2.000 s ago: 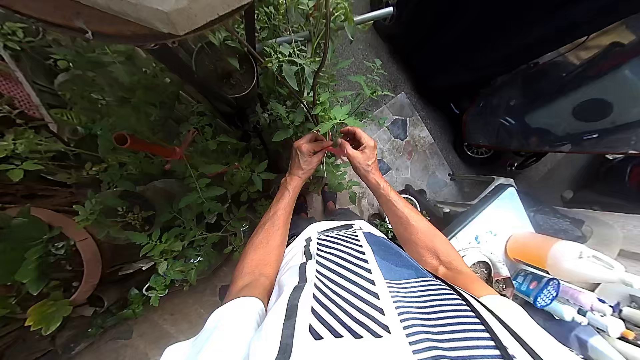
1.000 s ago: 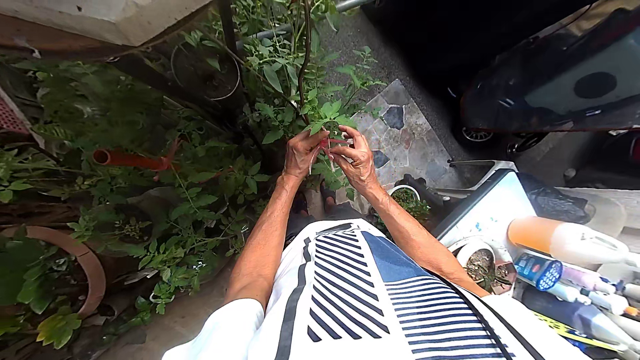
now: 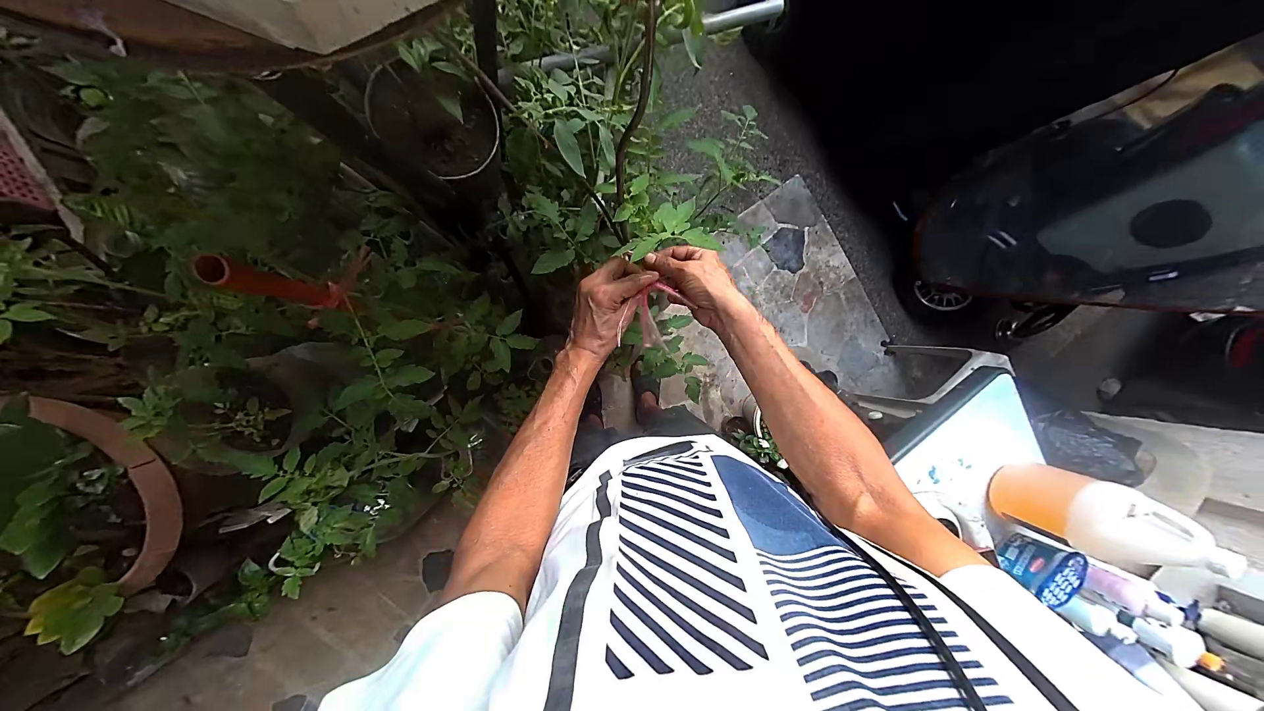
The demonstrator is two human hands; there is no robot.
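My left hand [image 3: 604,304] and my right hand [image 3: 697,280] meet just below the top leaves of a green plant [image 3: 671,222]. Between their fingertips is a pink plastic strip [image 3: 647,321], gripped by both, with loose ends hanging below my left fingers. Leafy stems show above and under the hands, and a thin brown stem [image 3: 635,118] rises behind them. Whether the strip loops around a stem is hidden by the fingers.
An orange-red pipe [image 3: 267,282] juts from foliage at left, above a terracotta pot rim [image 3: 153,494]. A hanging pot [image 3: 434,128] is upper left. Bottles, one a jug of orange liquid [image 3: 1096,509], lie at lower right. A dark vehicle [image 3: 1096,217] stands beyond the stone paving [image 3: 800,286].
Both hands stay together at the plant while their fingers shift on the pink strip. More of the strip now hangs in sight below them.
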